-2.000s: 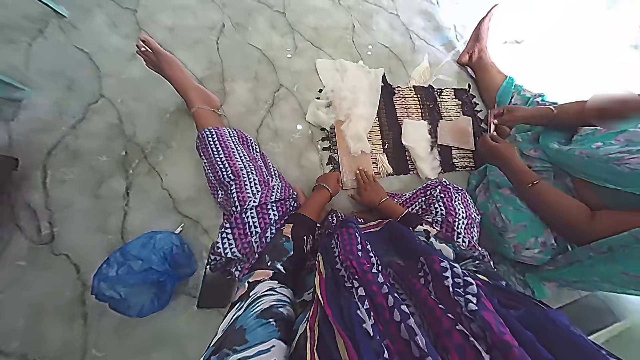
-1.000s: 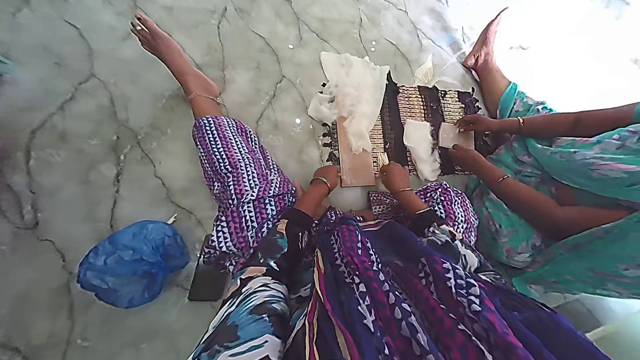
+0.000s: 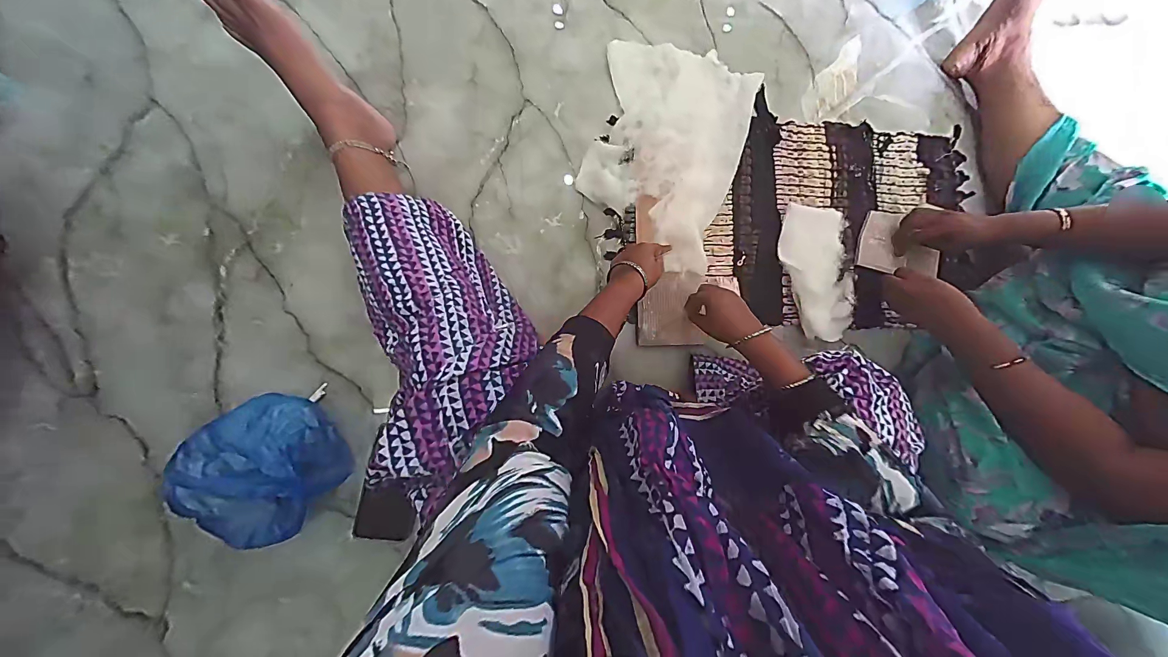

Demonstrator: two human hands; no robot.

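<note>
A flat brown board (image 3: pixel 673 319) lies in front of me, partly on a striped woven mat (image 3: pixel 755 210). A large sheet of white, cotton-like fibre (image 3: pixel 680 137) covers the board's far part. My left hand (image 3: pixel 646 262) rests at the fibre's near left edge with a finger stretched over it; whether it pinches any is unclear. My right hand (image 3: pixel 718 310) is curled at the board's right edge, and what its fingers hold cannot be made out. A smaller white fibre piece (image 3: pixel 815 269) lies on the mat to the right.
At the right, another person's hands (image 3: pixel 926 260) are at a small flat board (image 3: pixel 881 242). A blue plastic bag (image 3: pixel 258 470) and a dark flat object (image 3: pixel 383 511) lie on the marble-patterned floor at the left. My outstretched leg (image 3: pixel 338 119) is beyond them.
My left hand has moved forward from the board's near left edge to the white fibre. My right hand, flat on the board two seconds ago, is now curled at its right side.
</note>
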